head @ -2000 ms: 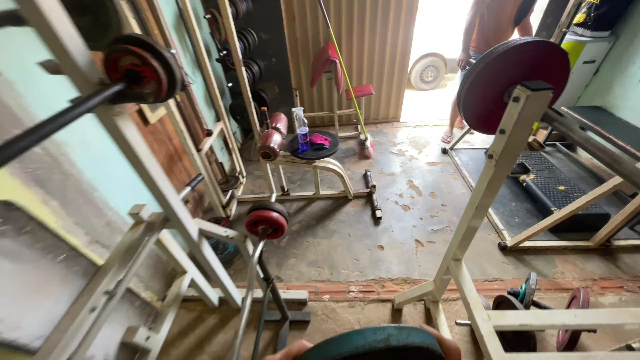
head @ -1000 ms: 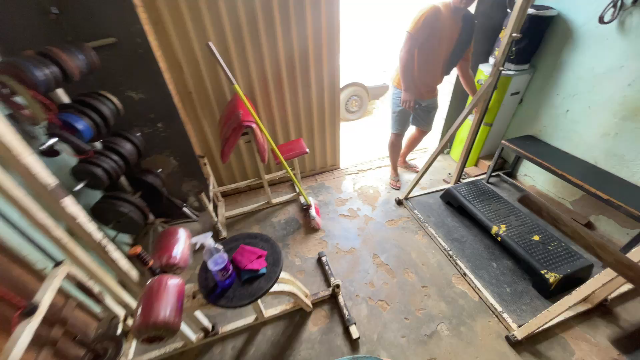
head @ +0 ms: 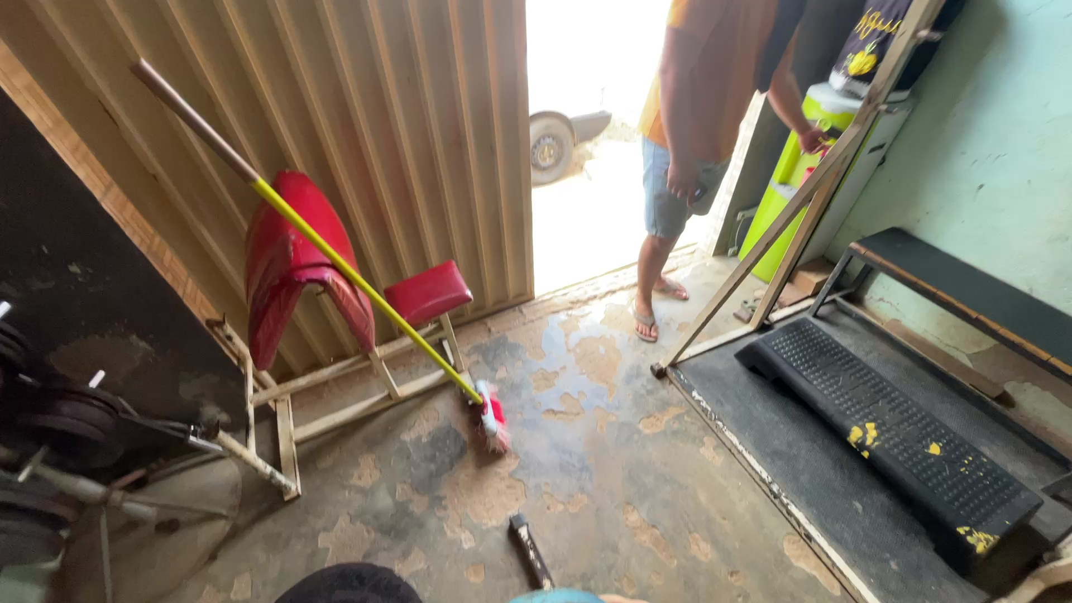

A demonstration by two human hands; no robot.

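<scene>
At the bottom edge shows the rim of a teal weight plate (head: 557, 597). A sliver of my right hand (head: 624, 599) touches its right side; most of that hand is cut off by the frame. My left hand is out of view. Left of the plate is a dark rounded edge (head: 347, 584), mostly cut off. Just above the plate, the end bar of a bench frame (head: 531, 548) lies on the worn floor. Farther ahead, a broom with a yellow handle (head: 360, 285) leans across a red padded bench (head: 301, 243), its bristles on the floor.
A person (head: 695, 109) in shorts and flip-flops stands at the bright doorway, one hand at a green water dispenser (head: 779, 201). On the right are a black step platform (head: 888, 435), a rubber mat (head: 754, 402) and a low black bench (head: 963, 285). Weight plates (head: 67, 419) stand left.
The view has moved forward, past the racks. Both hands showed at the teal plate two seconds ago; now only a sliver of the right one does. The person at the doorway has reached to the dispenser.
</scene>
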